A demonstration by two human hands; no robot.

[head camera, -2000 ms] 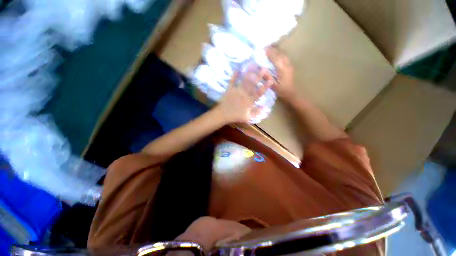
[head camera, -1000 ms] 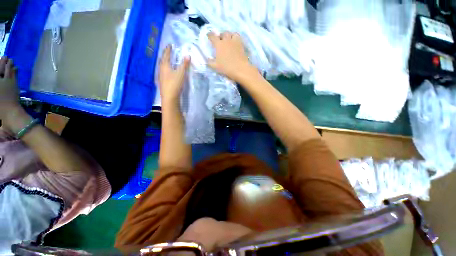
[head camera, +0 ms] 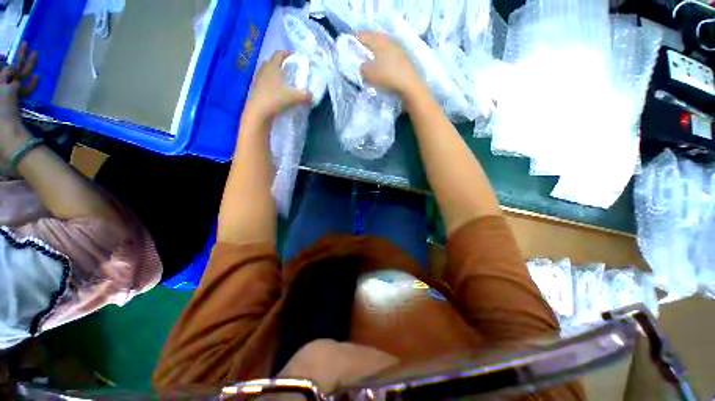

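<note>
My left hand [head camera: 277,88] grips a bagged white cable [head camera: 313,56] at the near left of the pile, its long clear bag tail hanging over the bench edge. My right hand [head camera: 384,64] holds another bagged cable [head camera: 352,59] just beside it, and a folded clear bag end [head camera: 368,125] lies under that hand on the green bench. The two bagged cables stand slightly apart at the bottom. More bagged cables [head camera: 433,59] lie in a row behind and to the right of my right hand.
A blue tote [head camera: 174,145] with a cardboard sheet stands at left, beside a person's arm [head camera: 59,168]. Flat empty bubble bags [head camera: 564,102] lie on the bench at right, next to a black device [head camera: 673,117]. Bagged cables [head camera: 588,290] sit in the carton [head camera: 682,352] at lower right.
My hands have gone from over the carton to the bench. Since one second ago they have separated two bagged cables, and my left hand has closed on one.
</note>
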